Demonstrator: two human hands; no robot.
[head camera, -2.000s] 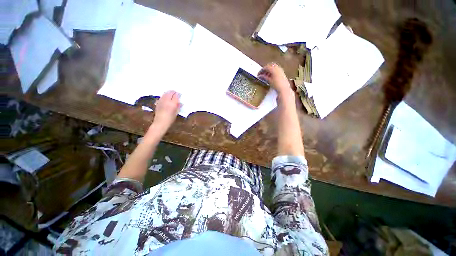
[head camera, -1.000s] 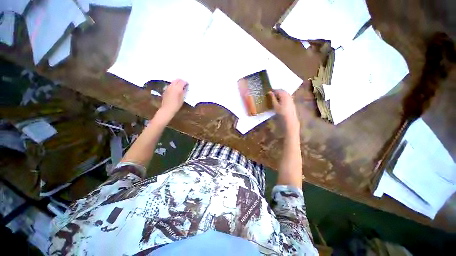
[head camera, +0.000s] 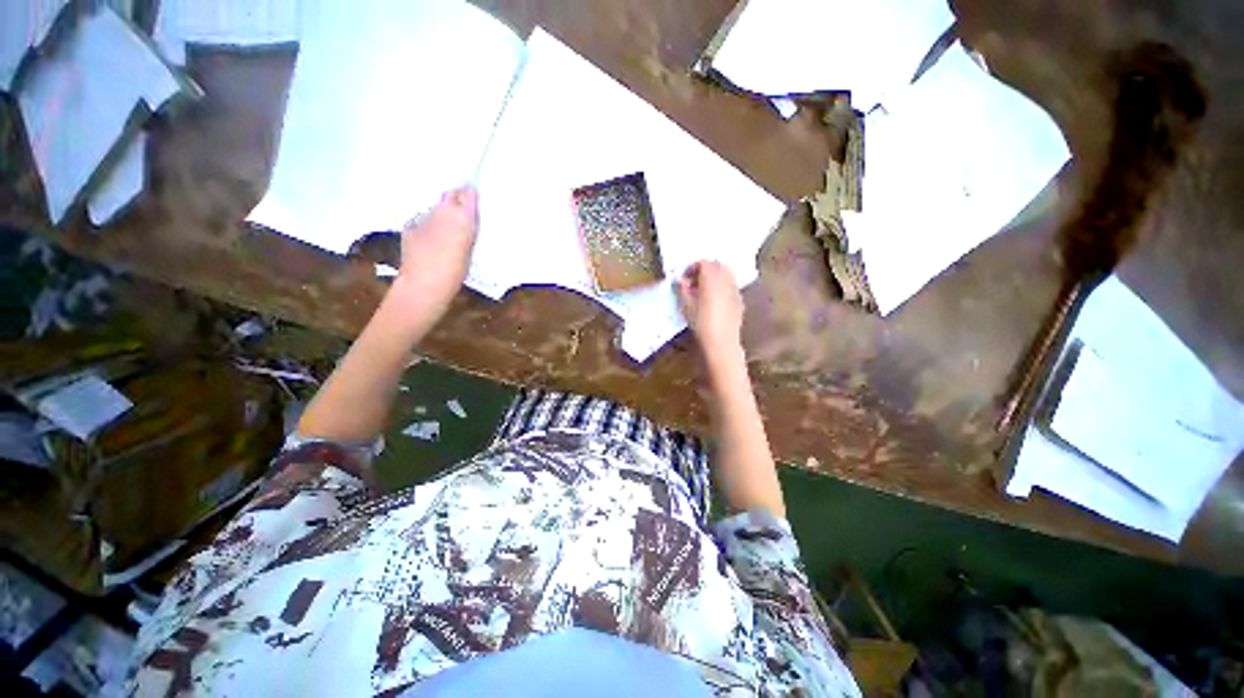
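Large white cut panels lie side by side on the brown table, with curved notches along the near edge. An open orange-rimmed box with grainy grey contents stands on the right panel. My left hand is at the panels' near edge, below the line where they meet; its fingertips look pinched on the white edge. My right hand is beside the box's lower right corner, with fingertips together at the right panel's near edge; whether they grip the fabric is hard to tell.
Stacked white panels with ragged brownish edges lie to the right. A long dark brown brush lies beyond them, near more white pieces. Other white pieces lie at the far left. Scraps and brown waste cover the floor at left.
The box has moved left and turned on the panel. My right hand has let go of it and moved down and left to the panel's near edge. My left hand stays near the left notch.
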